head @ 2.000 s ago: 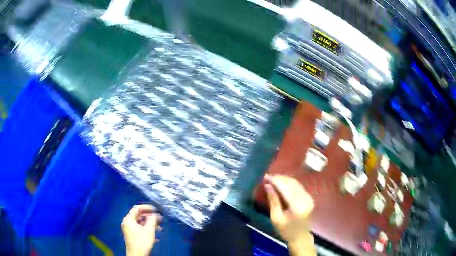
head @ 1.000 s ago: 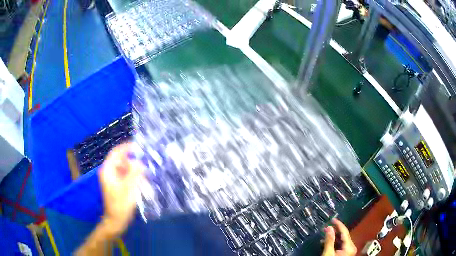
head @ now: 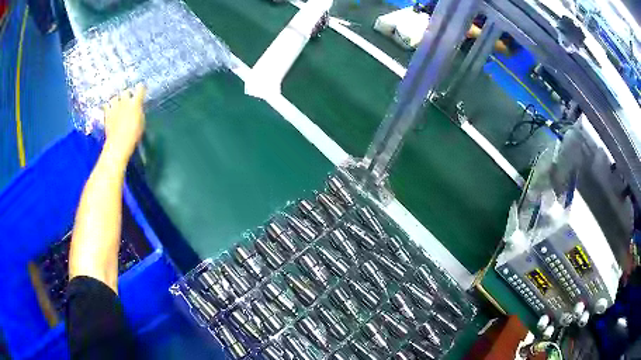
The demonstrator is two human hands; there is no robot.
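Note:
A clear blister tray (head: 292, 267) full of short black-and-silver cylinders lies on the green mat in the lower middle of the view. A second clear, shiny tray or stack of trays (head: 162, 53) lies at the upper left; glare hides what its pockets hold. My left hand (head: 125, 116) reaches to the near edge of this far tray. Its fingertips are at or on the edge, and I cannot tell if they grip it. My right hand is not in view.
A blue bin (head: 42, 190) with dark items inside stands at the left. Two pale instruments (head: 555, 260) with yellow displays stand at the right, beside a corner of the reddish-brown board (head: 502, 341). A metal post (head: 415, 91) rises behind the filled tray. A person's hand (head: 485, 31) shows far back.
The view has shifted. My left hand has moved away to the far tray, and my right hand has left the picture. The blurred clear sheet no longer covers the mat and the filled tray.

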